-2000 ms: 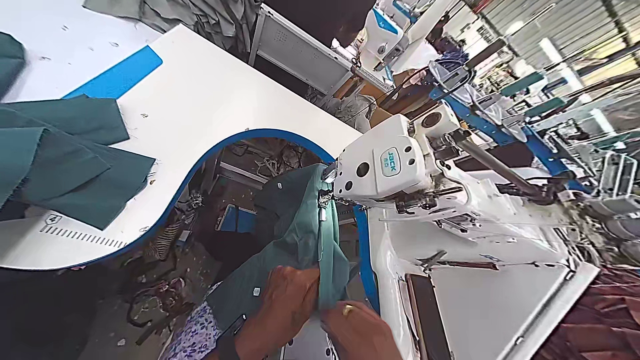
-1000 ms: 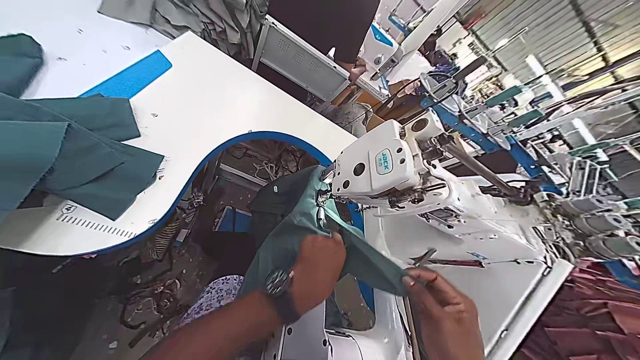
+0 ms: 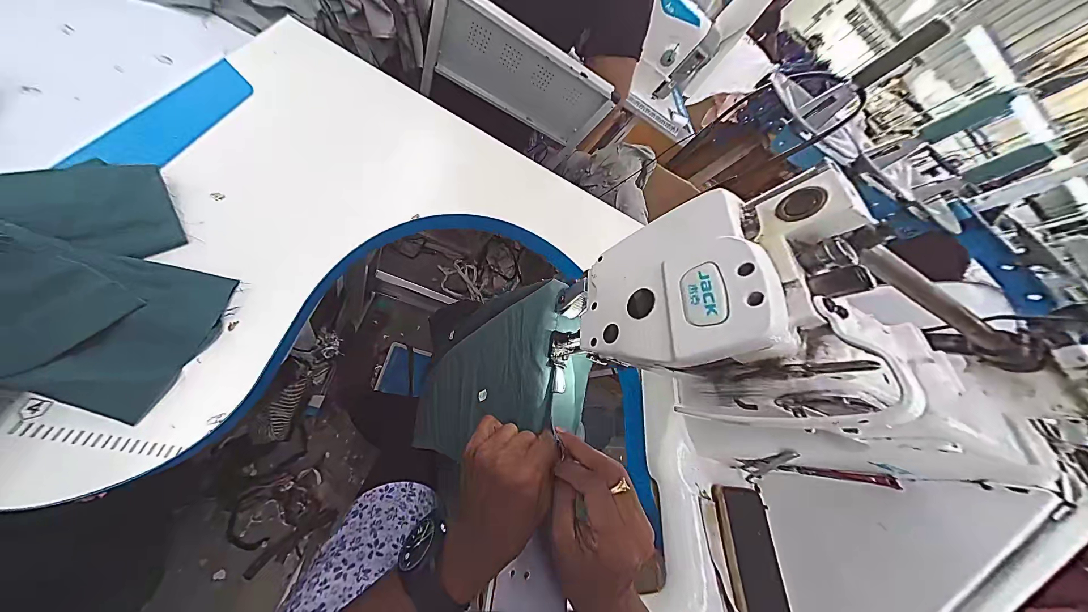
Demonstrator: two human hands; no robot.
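A Jack sewing machine (image 3: 688, 285) stands right of the centre, its needle area lit. Dark green fabric (image 3: 501, 365) runs under its presser foot and hangs down on the left side. My left hand (image 3: 506, 501), with a watch at the wrist, grips the fabric edge just below the needle area. Beside it, touching, my right hand (image 3: 599, 518) wears a ring and pinches the same edge between thumb and fingers. The lower part of the cloth is hidden behind my hands.
Green cut pieces (image 3: 110, 289) lie on the white table (image 3: 340, 144), whose curved blue edge surrounds an opening. Thin tools (image 3: 837, 476) rest on the machine bed at the right. A person's arm (image 3: 612, 72) and another sewing machine are at the top.
My right hand, out to the right with a stretched fabric corner one second ago, has come back beside my left hand. Both now hold the edge close together.
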